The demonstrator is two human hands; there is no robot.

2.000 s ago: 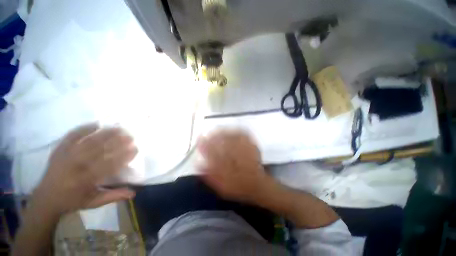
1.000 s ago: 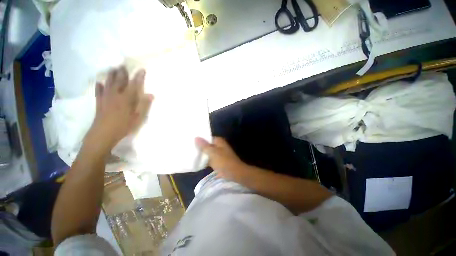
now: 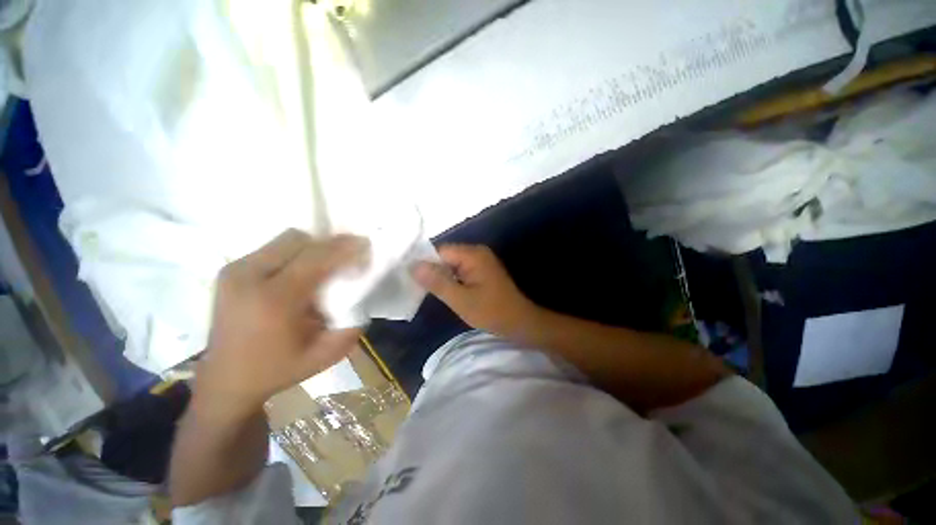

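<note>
A large white fabric piece lies on the left of the white table, washed out by the lamp. My left hand grips a bunched white fabric edge at the table's front edge. My right hand pinches the same edge from the right with thumb and finger. Whether this edge belongs to the large piece cannot be told. The grey machine bed shows at the top; the needle area is cut off by the frame's top edge.
A printed scale runs along the table's front edge. White cloth is bundled below at right, above a dark surface with a white paper. A taped carton stands below my left hand. A blue surface lies beyond at left.
The view has tilted down, so the shears have left the picture. My left hand has come off the flat fabric towards my right hand. The fabric's front edge is now gathered between both hands.
</note>
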